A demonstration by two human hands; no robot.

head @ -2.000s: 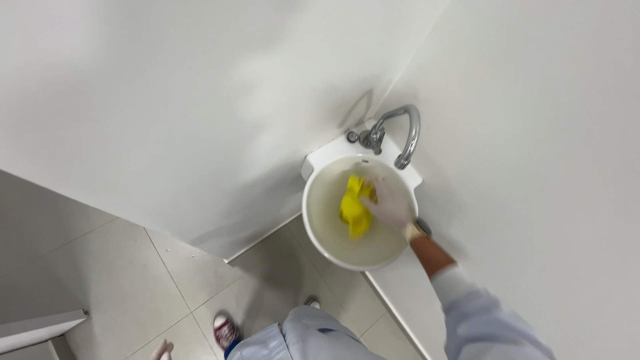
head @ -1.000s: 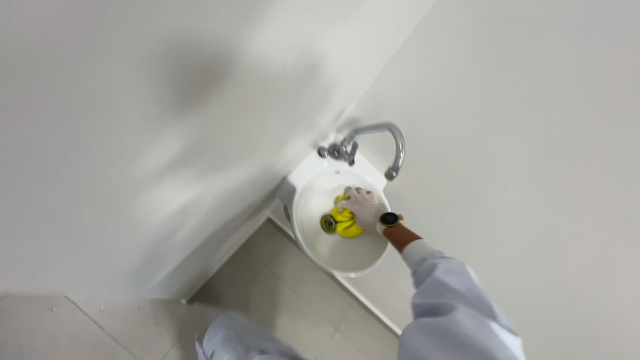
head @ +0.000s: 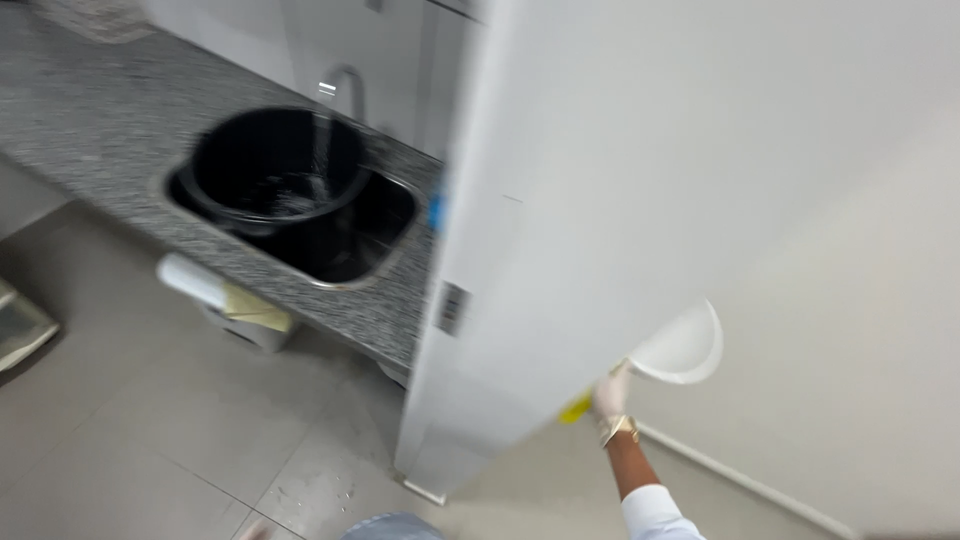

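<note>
My right hand [head: 611, 397], in a pale glove with a watch at the wrist, is at the near rim of the white washbasin [head: 686, 345], shut on a yellow cloth [head: 576, 409] that hangs beside the wall panel's edge. Part of the basin and its tap are hidden behind the white panel. At the bottom edge a small blurred bit of my left hand [head: 257, 531] shows; whether it holds anything cannot be told.
Left of the white partition [head: 480, 337], a granite counter [head: 97, 127] holds a sink [head: 390, 259]. Water runs from a tap [head: 352, 86] into a black bucket [head: 210, 176] there. A bin [head: 255, 334] stands below; drops of water lie on the floor [head: 315, 465].
My right hand and the yellow cloth were inside the basin; now they are outside it, by its rim. The view has swung widely, bringing the counter and bucket into sight.
</note>
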